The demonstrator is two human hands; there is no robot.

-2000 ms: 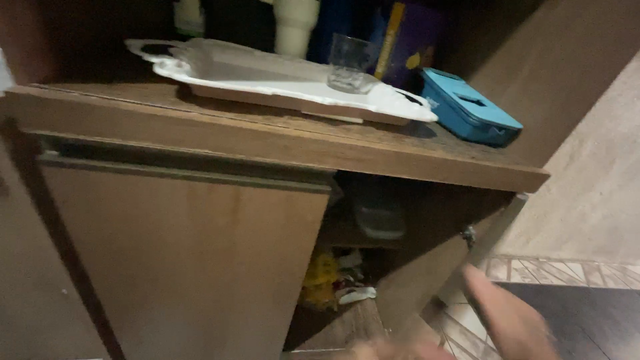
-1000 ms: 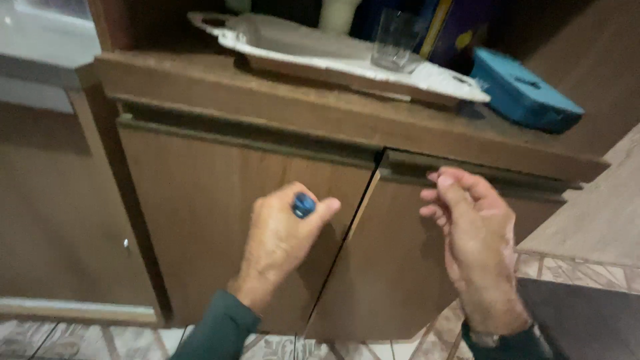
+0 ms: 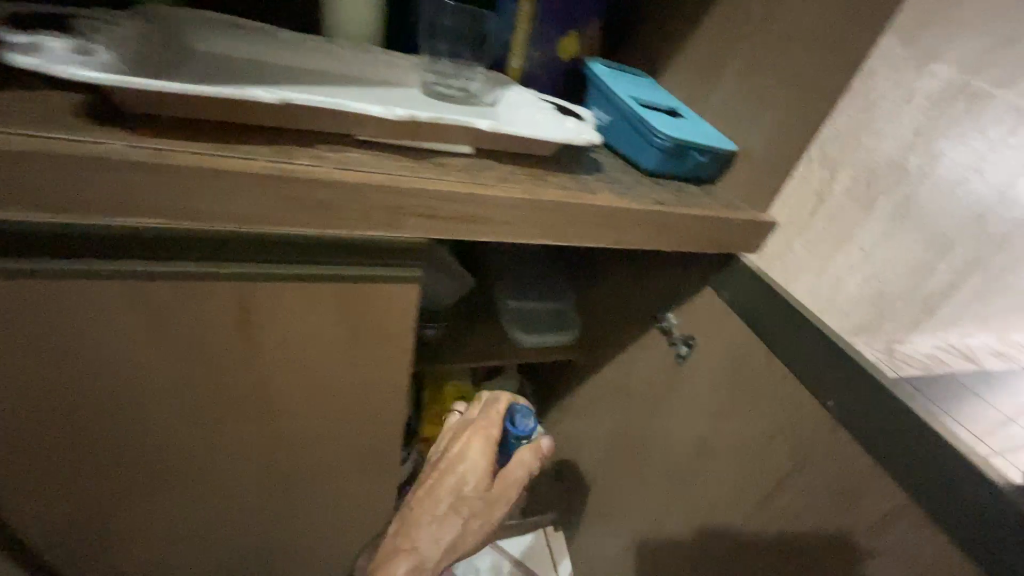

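My left hand (image 3: 472, 480) holds a small blue capped object (image 3: 518, 432), its round end showing between thumb and fingers; what it is cannot be told. The hand is in front of the opening of a wooden cabinet. The right cabinet door (image 3: 760, 432) stands open, with a metal hinge (image 3: 678, 338) on its inner side. The left door (image 3: 208, 400) is closed. Inside, a clear plastic container (image 3: 538, 312) rests on a shelf, and a yellow item (image 3: 442, 400) lies below it, partly hidden by my hand. My right hand is out of view.
On the countertop (image 3: 384, 188) above are a white tray (image 3: 320, 100) bearing a clear glass (image 3: 458, 64), and a blue lidded box (image 3: 660, 120) at its right. The open door's dark edge (image 3: 848, 400) juts out at the right, near a pale wall (image 3: 920, 184).
The right cabinet door, closed one second ago, is now open. My left hand has moved to the opening with the blue object still in it. My right hand has left the view.
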